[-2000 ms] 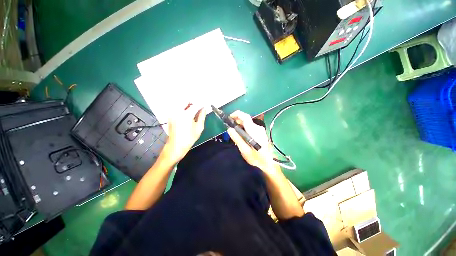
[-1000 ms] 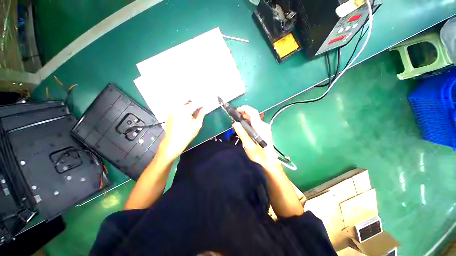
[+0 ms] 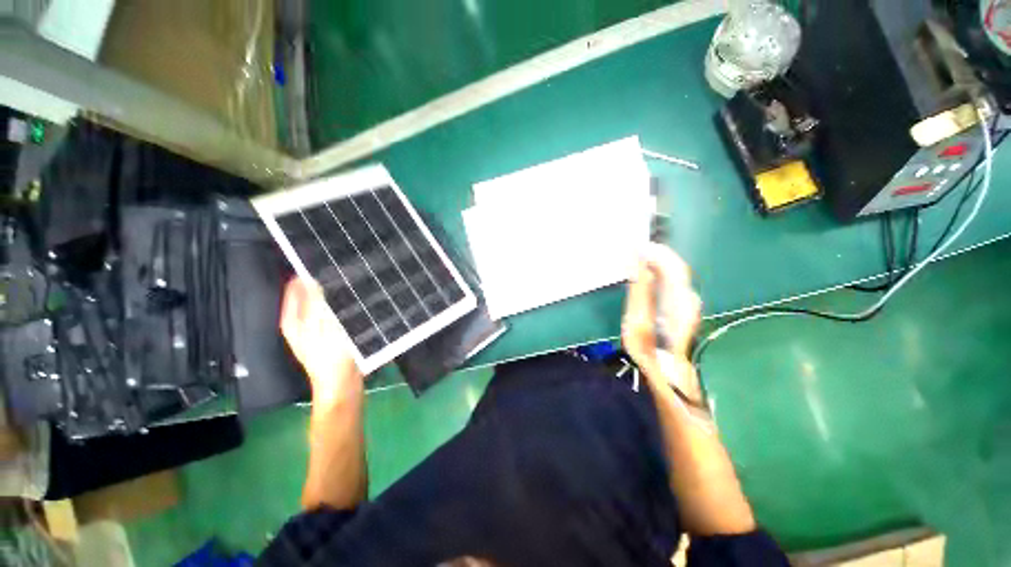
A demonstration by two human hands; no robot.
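My left hand point(image 3: 316, 332) holds a solar panel point(image 3: 371, 266) by its lower left edge, dark gridded cells facing up, above a black plastic housing point(image 3: 452, 346) that it mostly covers. My right hand point(image 3: 662, 308) is at the lower right corner of the white panels point(image 3: 560, 227), closed around the soldering iron point(image 3: 662, 249), which is blurred and points away from me. The white panels lie face down on the green bench. Whether a lead wire still joins the held panel to the housing cannot be seen.
Black housings point(image 3: 144, 299) are piled at the left. At the right back stand a clear round jar point(image 3: 754, 47), an iron stand with yellow sponge point(image 3: 785, 185) and the soldering station point(image 3: 920, 183). Its pale cable point(image 3: 876, 307) hangs over the bench edge. A pale rail point(image 3: 510, 83) runs behind.
The view has swung left. My left hand has moved left from the white panels and now holds a panel face up over the housing. My right hand still holds the iron, now more upright.
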